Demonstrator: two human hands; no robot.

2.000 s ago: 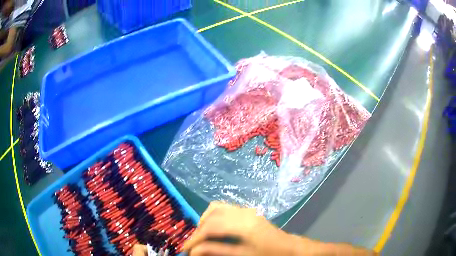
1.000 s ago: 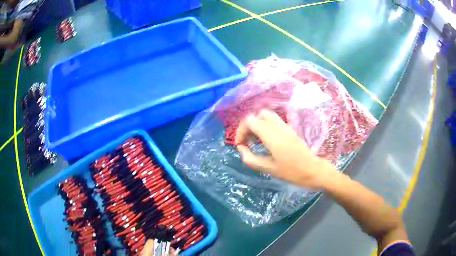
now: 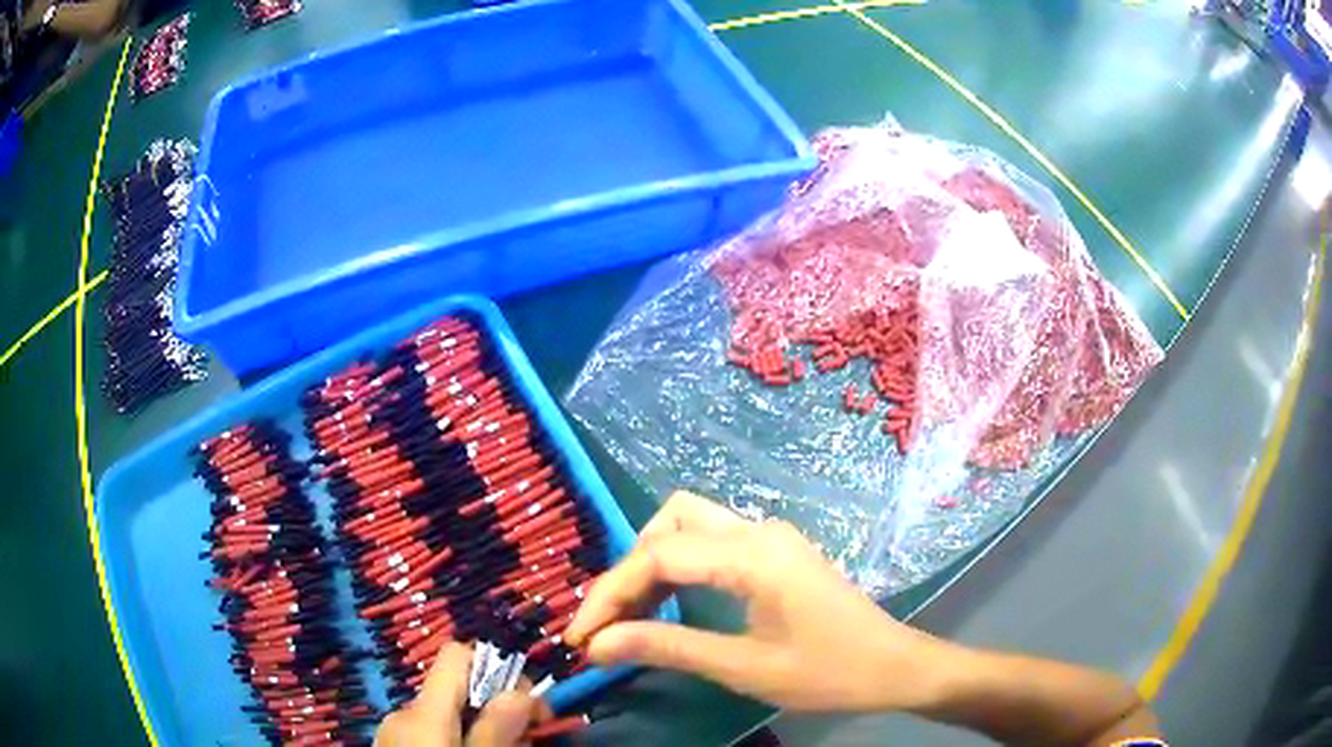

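Observation:
My left hand (image 3: 460,708), cut off by the bottom edge, holds a small bunch of black-and-white rods (image 3: 494,674) over the near edge of the light blue tray (image 3: 146,584). My right hand (image 3: 730,606) is just right of the bunch, with thumb and forefinger pinched together at a small red sleeve that the fingers mostly hide. The tray holds rows of assembled red-and-black pieces (image 3: 387,533). The open clear plastic bag (image 3: 701,438) lies right of the tray, with many loose red sleeves (image 3: 833,277) inside.
A large deep blue bin (image 3: 482,263) stands behind the tray. A pile of black-and-white rods (image 3: 146,277) lies left of it. Small red-and-black bundles (image 3: 159,59) lie farther back. The green bench's right edge borders a grey floor aisle (image 3: 1110,540). Part of a person shows at top left.
My right hand has come back from the bag to beside the bunch in my left hand. The camera view has shifted, so the bins and bag appear higher and farther right.

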